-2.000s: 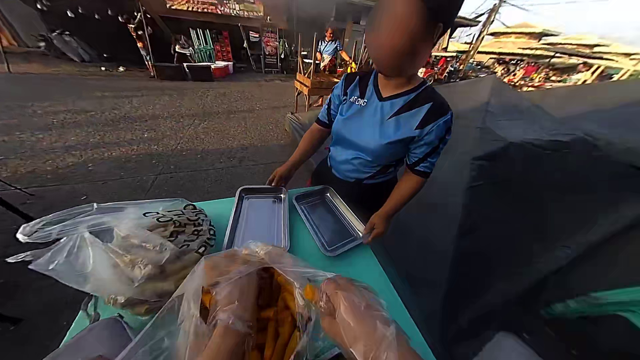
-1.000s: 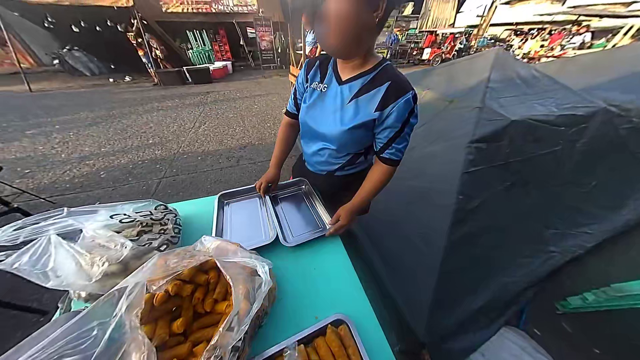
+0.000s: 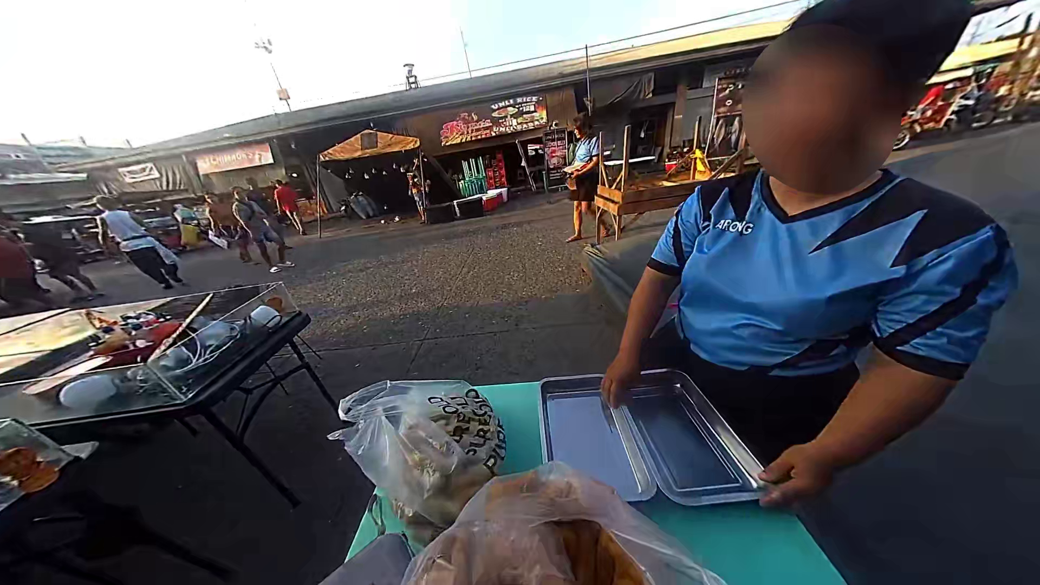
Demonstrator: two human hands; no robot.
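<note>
A clear plastic bag [image 3: 561, 536] with orange-brown fried rolls fills the bottom middle of the head view; its film blurs the contents. Neither my left hand nor my right hand can be made out. Beyond the bag, two rectangular metal trays, the left one [image 3: 589, 443] and the right one [image 3: 695, 439], lie side by side on a teal tabletop [image 3: 723, 528]. Another person's hand is on their adjoining rims, and that person's other hand grips the right tray's near corner. Left of the trays stands a second plastic bag [image 3: 435, 447] with pale contents and black lettering.
Across the table stands a person in a blue and black shirt [image 3: 788, 284]. A black-edged table [image 3: 203, 398] with a clear-sided case is at the left, and part of another clear case [image 3: 24, 463] at lower left. Pavement, walking people and stalls lie behind.
My hands were at the bag of rolls two seconds ago and are out of sight now. The view has swung up and left, and the tray of rolls seen one second ago is out of frame.
</note>
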